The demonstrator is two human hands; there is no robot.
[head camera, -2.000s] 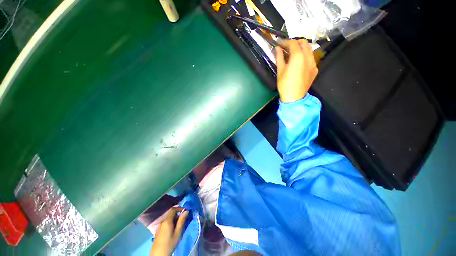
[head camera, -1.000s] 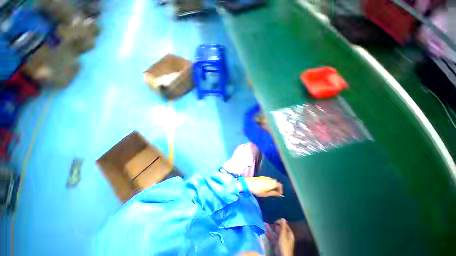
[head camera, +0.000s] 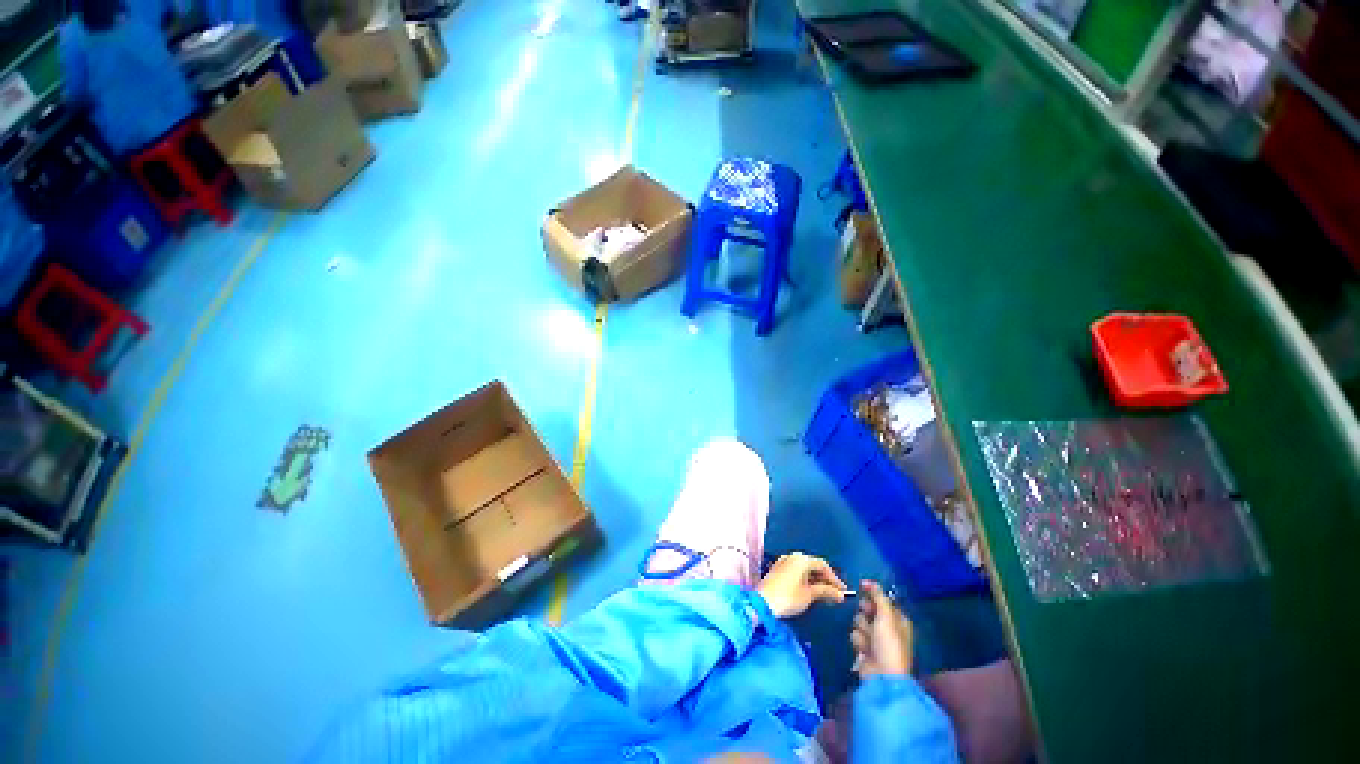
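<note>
My left hand is over my lap beside the bench edge, its fingertips pinched on a tiny light piece. My right hand faces it from the right with its fingers curled, fingertips close to the piece. Whether my right hand holds something thin is too small to tell. A blue cord loops over my pale-clad leg, just left of my left hand. A silvery sheet with red specks lies flat on the green bench, and a small red-orange bin stands behind it.
The bench runs along my right. A blue crate with brownish items is under its edge. An open carton, another carton and a blue stool stand on the floor. A person in blue is far left.
My view has swung left along the bench and floor. My right hand has left the tool tray and come to my lap, close to my left hand. The tray is out of view.
</note>
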